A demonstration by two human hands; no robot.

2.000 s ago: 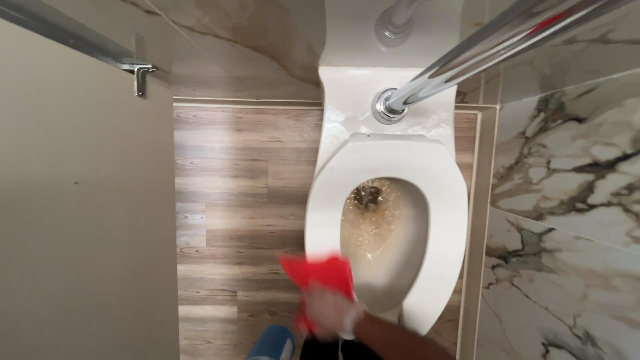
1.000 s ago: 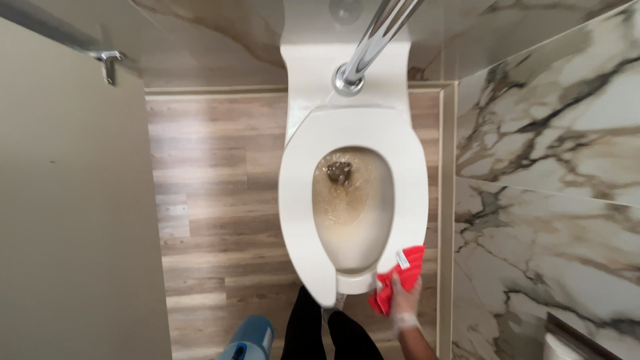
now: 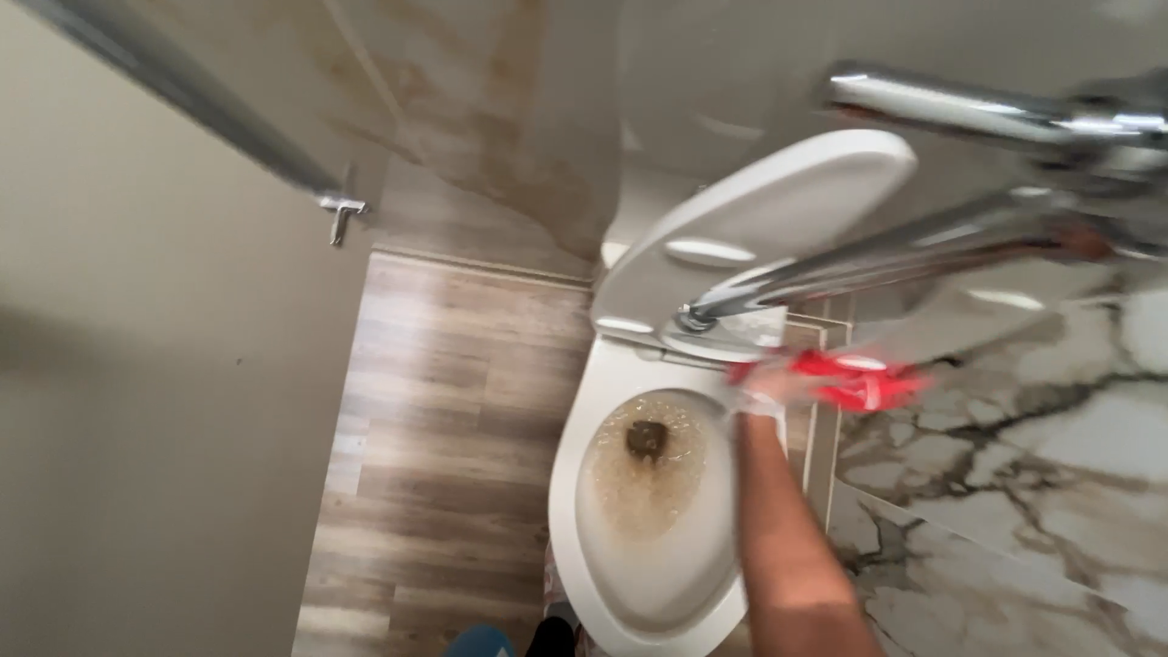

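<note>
My right hand (image 3: 765, 383), in a thin see-through glove and blurred, holds a red cloth (image 3: 862, 379) at the right side of the toilet, near the seat hinge. The white toilet seat (image 3: 757, 228) is raised and leans back, its underside with pale bumpers showing. Below it, the white toilet bowl (image 3: 568, 511) stands uncovered, with bubbly, brownish water (image 3: 652, 493) around the dark drain opening. A chrome flush pipe (image 3: 821, 269) passes in front of the raised seat. My left hand is out of the frame.
A grey partition (image 3: 164, 365) with a metal latch (image 3: 342, 214) stands at the left. Marble-patterned wall tile (image 3: 1004, 456) is close on the right. Wood-look flooring (image 3: 447, 438) lies left of the bowl. A blue object (image 3: 479, 641) shows at the bottom edge.
The toilet seat, down on the bowl earlier, is now raised. My right hand with the red cloth has moved from the bowl's front right to near the hinge. The view has shifted.
</note>
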